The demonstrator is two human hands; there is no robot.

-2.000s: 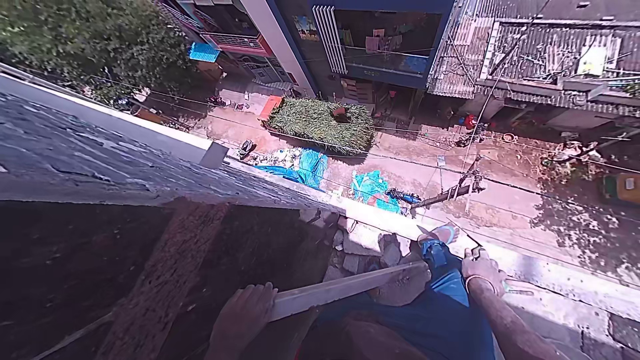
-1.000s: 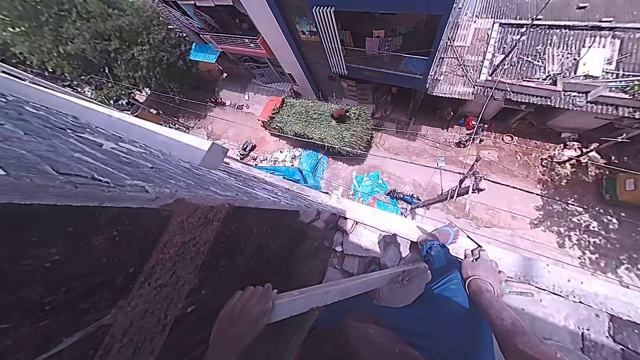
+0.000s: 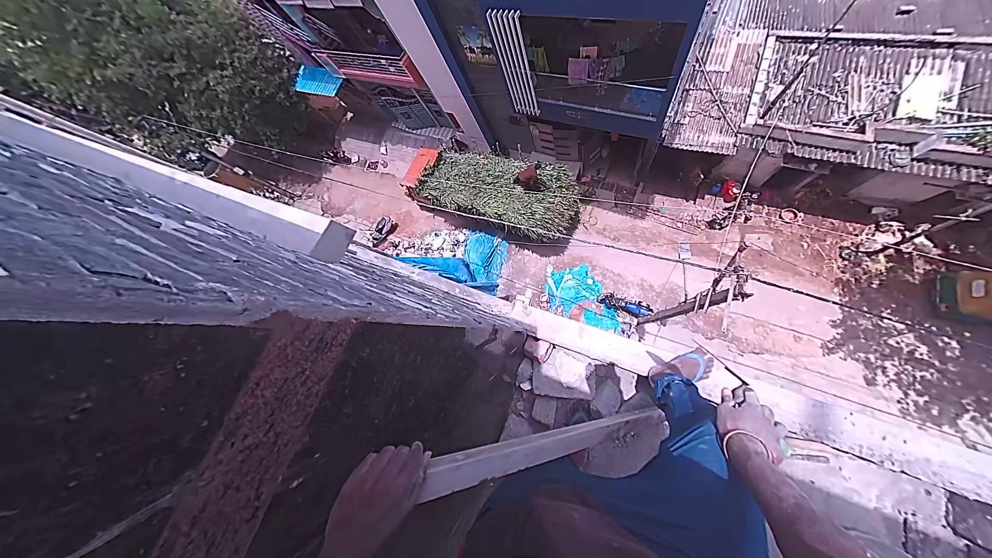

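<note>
Low in the view, my left hand (image 3: 381, 487) is closed around the near end of a long straight bar (image 3: 527, 454), pale and flat-sided; its material is unclear. The far end of the bar lies at a grey, rounded mass (image 3: 629, 446) near my knees. My right hand (image 3: 748, 422) is at the white ledge (image 3: 821, 403), its fingers curled around the handle end of a tool whose thin dark blade (image 3: 725, 363) points up and left over the edge. The tool's kind cannot be told. A foot in a blue-strapped sandal (image 3: 691, 364) rests on the ledge beside this hand.
Far below the ledge runs a street with a load of green stalks (image 3: 504, 194), blue tarpaulins (image 3: 573, 291) and a utility pole (image 3: 690, 302) with wires. A rough plastered wall (image 3: 139, 248) rises at left. Broken stones (image 3: 562, 376) lie beside the ledge; a dark drop or floor is at lower left.
</note>
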